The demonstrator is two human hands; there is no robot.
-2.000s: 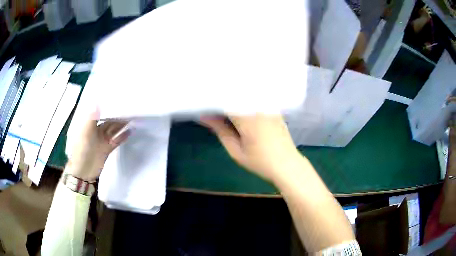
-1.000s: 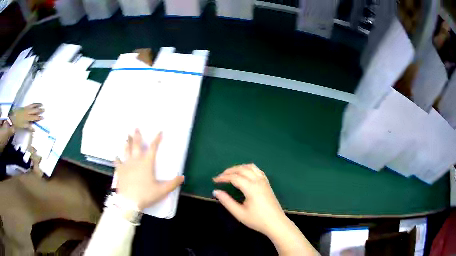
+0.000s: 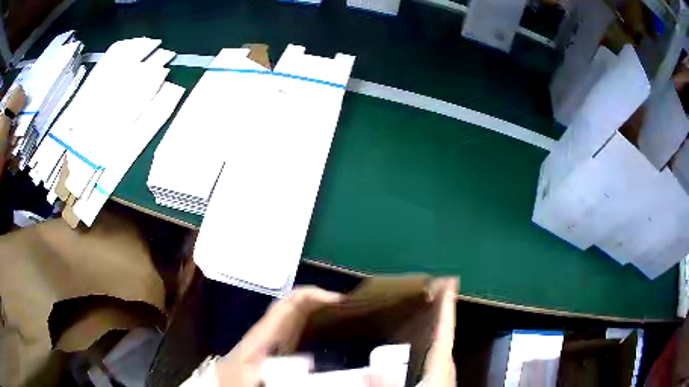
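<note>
A carton, brown inside with white flaps at its near end, is held open at the bottom centre, over the lap beyond the bench edge. My left hand grips its left side. My right hand is on its right side, blurred and partly cut off by the bottom edge. The carton's lower part is out of the picture. A stack of blanks, white with a blue stripe near the far end, lies left of centre; its near end overhangs the bench edge.
More blanks lie at the left, with another person's hand beside them. Erected cartons stand at the right. A large brown carton is lower left. Boxes sit below the bench at lower right. A pale rail crosses behind.
My left hand has left the top of the stack and my right hand has moved down; both now hold an opened carton. The view has shifted, and the stack appears higher and further right.
</note>
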